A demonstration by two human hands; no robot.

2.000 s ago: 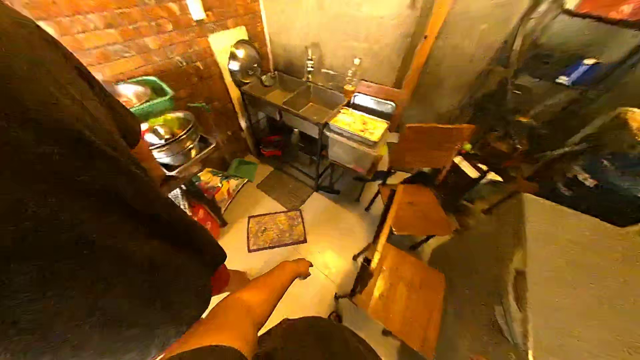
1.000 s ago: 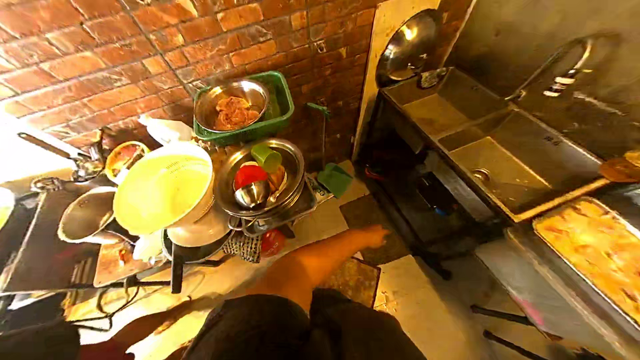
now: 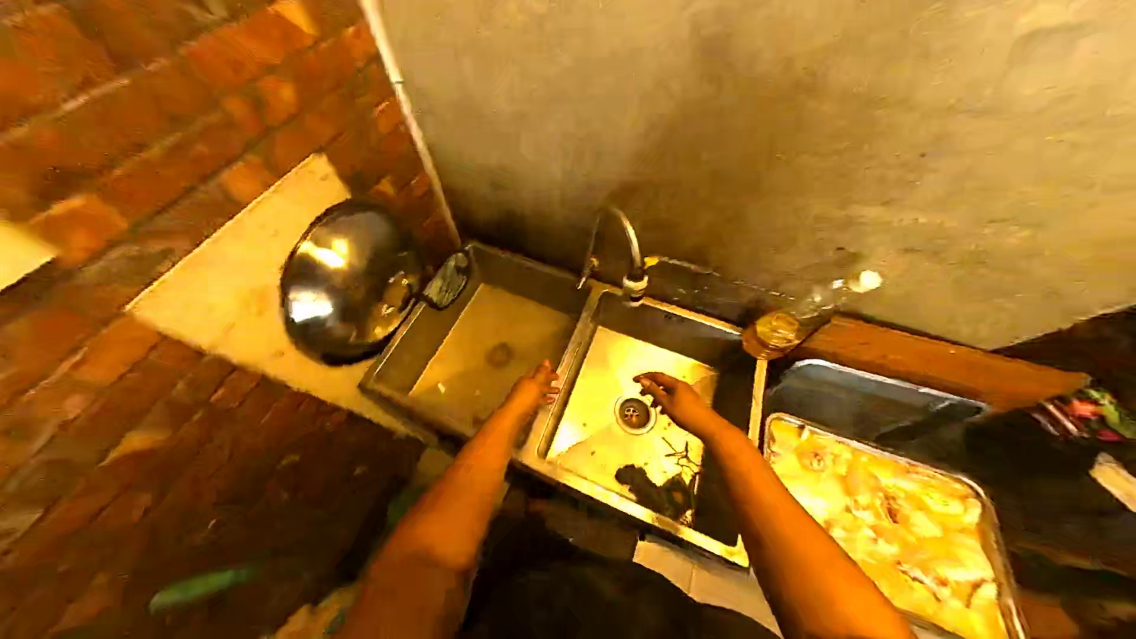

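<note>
Both arms reach over a two-basin stainless-steel sink point(image 3: 581, 355). My left hand point(image 3: 535, 388) is above the divider between the basins, its fingers apart and holding nothing. My right hand point(image 3: 672, 399) hovers over the right basin, just right of the round drain point(image 3: 635, 414), with curled fingers apart and nothing in them. Behind the divider rises a curved metal faucet point(image 3: 632, 248); I cannot tell whether water runs. Shadows of the hands and arm fall on the basin floor. The left basin point(image 3: 501, 355) holds what looks like shallow water.
A shiny round metal lid or bowl point(image 3: 351, 282) leans at the left by the brick wall. A metal tray of pale yellow food point(image 3: 887, 524) lies right of the sink, before a dark tray point(image 3: 870, 399). A clear bottle point(image 3: 812, 306) stands at the sink's back right corner.
The view has moved close over the sink, away from the bowls and pots. Both my hands are now over the sink; one second ago an outstretched arm was above the floor beside it.
</note>
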